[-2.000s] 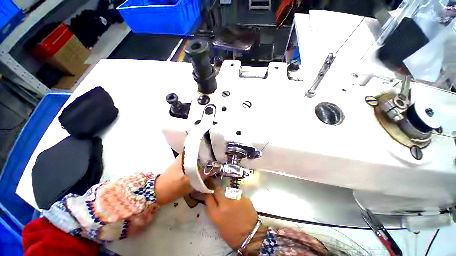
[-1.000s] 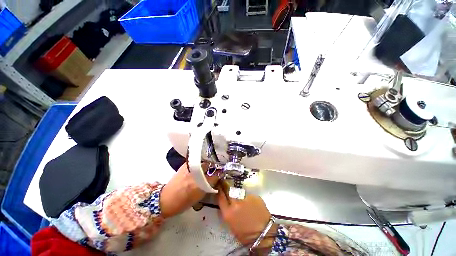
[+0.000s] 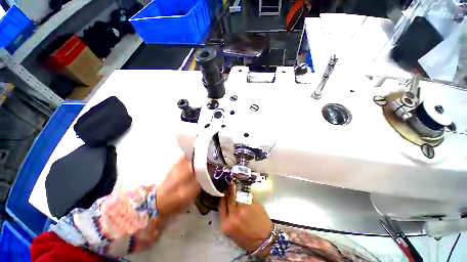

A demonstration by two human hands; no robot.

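Note:
My left hand (image 3: 176, 187) is bare and lies left of the sewing machine head, its fingers partly hidden behind the curved white guard (image 3: 202, 164). My right hand (image 3: 246, 222) is bare, below the thread tension assembly (image 3: 242, 171), with its fingers pointing up toward the needle area. A small part of a black fabric piece (image 3: 209, 202) shows between the hands, under the guard. The machine head hides the needle and most of the fingertips. The lamp lights the spot beside my right fingers.
A black panel stack (image 3: 77, 179) and a puffier black piece (image 3: 104, 121) lie at left on the white table. A blue bin (image 3: 23, 169) stands left of it. Red-and-black snips (image 3: 402, 240) lie at lower right. The white machine arm (image 3: 327, 148) spans the right.
My left hand has shifted slightly left and up. The black fabric seen beyond the guard a second ago no longer shows there. My right hand stays near the needle area.

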